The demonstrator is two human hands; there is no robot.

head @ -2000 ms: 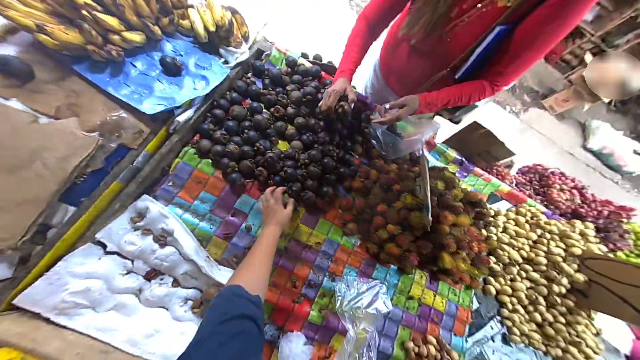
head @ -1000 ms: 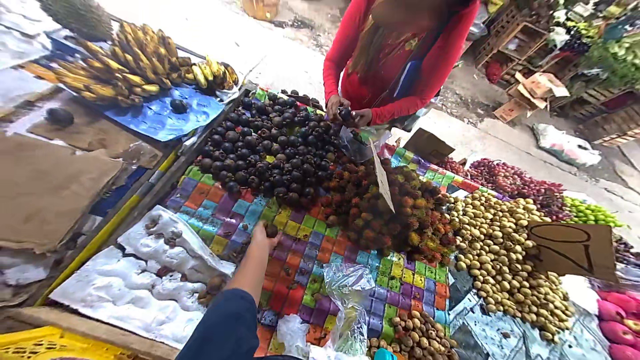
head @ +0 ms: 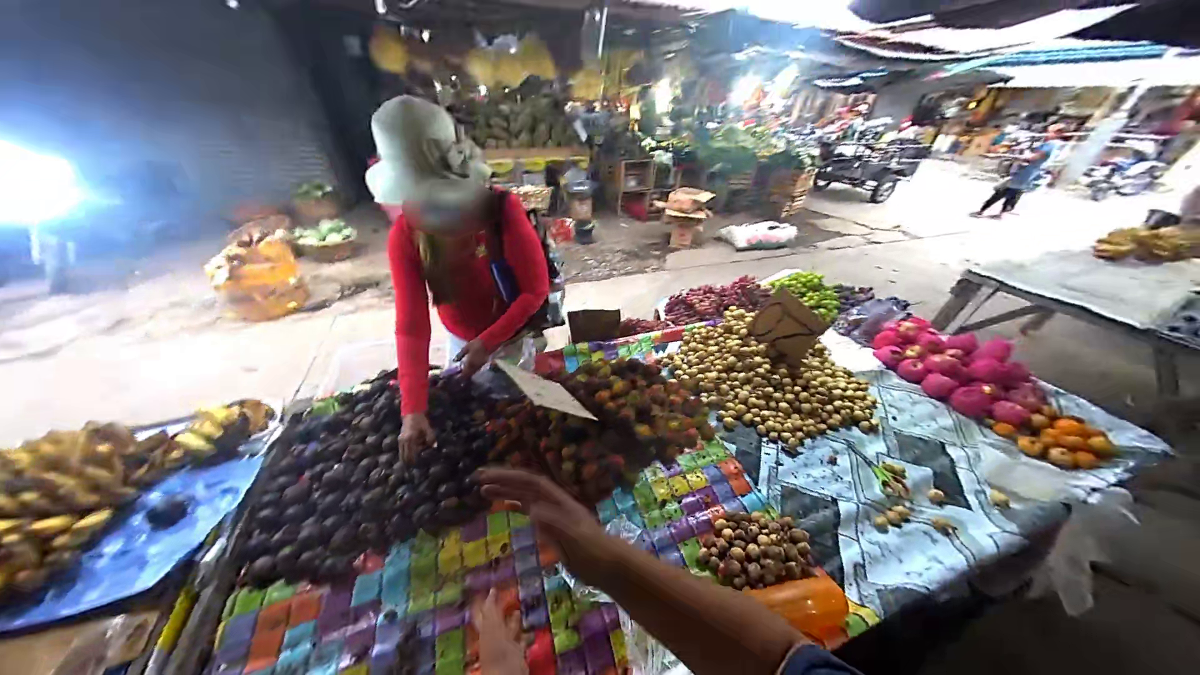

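Note:
My right hand [head: 544,511] reaches in from the lower right with its fingers extended and apart, over the near edge of the dark mangosteens [head: 347,469] and rambutans [head: 600,422]. No object shows in it. Low in the middle, my left hand [head: 497,633] is blurred above the multicoloured checkered cover [head: 422,600]; whether it holds anything is unclear. A person in a red top and pale hat [head: 469,272] leans over the far side, one hand [head: 415,436] on the mangosteens, the other near a plastic bag.
A cardboard sign [head: 544,389] stands by the rambutans. Longans or similar tan fruit [head: 769,384], dragon fruit [head: 975,375] and oranges [head: 1064,441] lie to the right. A small pile of brown fruit [head: 757,548] is beside my right forearm. Bananas [head: 75,487] are at left.
The view has swung up and right. My right hand and forearm have come into sight. The person in red has moved one hand down onto the mangosteens.

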